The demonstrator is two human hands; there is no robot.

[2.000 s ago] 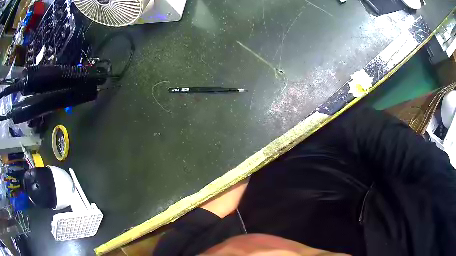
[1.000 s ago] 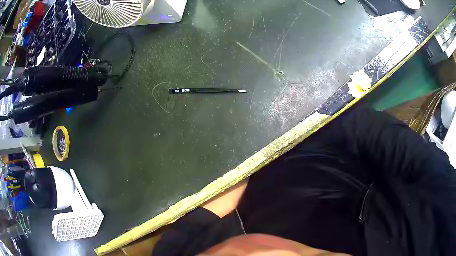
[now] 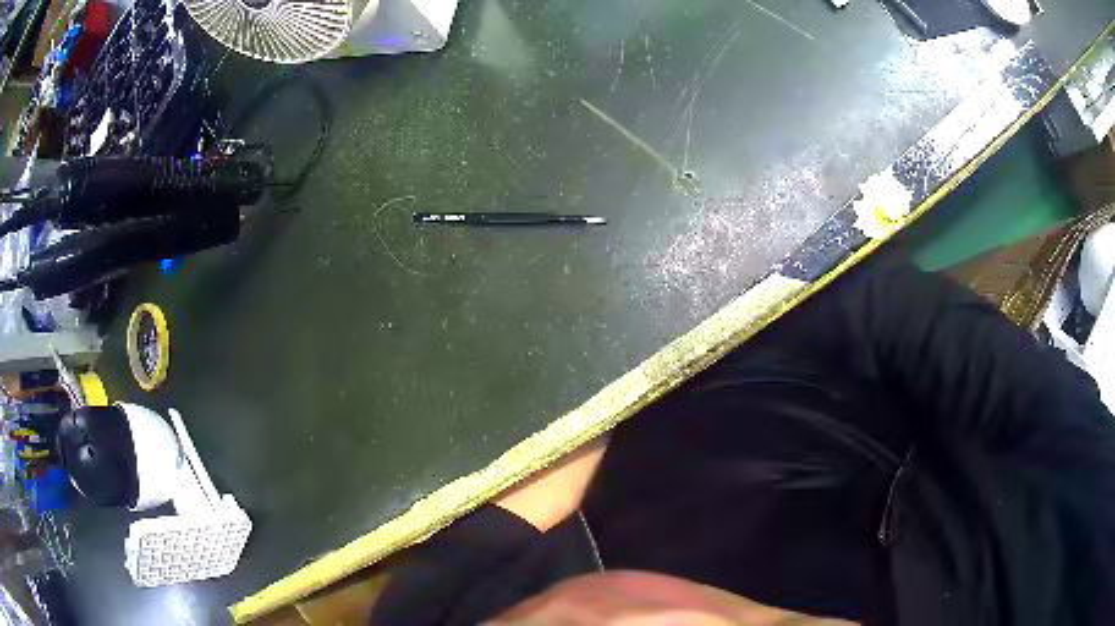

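A thin black pen-like tool, possibly tweezers [image 3: 510,219], lies alone on the dark green-grey bench top [image 3: 489,318]. It has pale lettering at its left end and a silvery tip at its right end. Neither hand shows clearly. A patch of bare skin [image 3: 553,489] shows between a black sleeve [image 3: 489,569] and the black clothing, just below the bench's yellowish edge. It may be part of my left wrist or hand; its fingers are hidden. My right hand is not seen. A blurred skin-coloured shape at the bottom rim cannot be identified.
Two black handles [image 3: 147,226] with cables lie at the left, by a dark slotted rack [image 3: 128,80]. A yellow tape roll [image 3: 148,346], a white device [image 3: 183,538] and a cream fan [image 3: 275,25] stand around. A white mouse [image 3: 1010,10] is at the top right.
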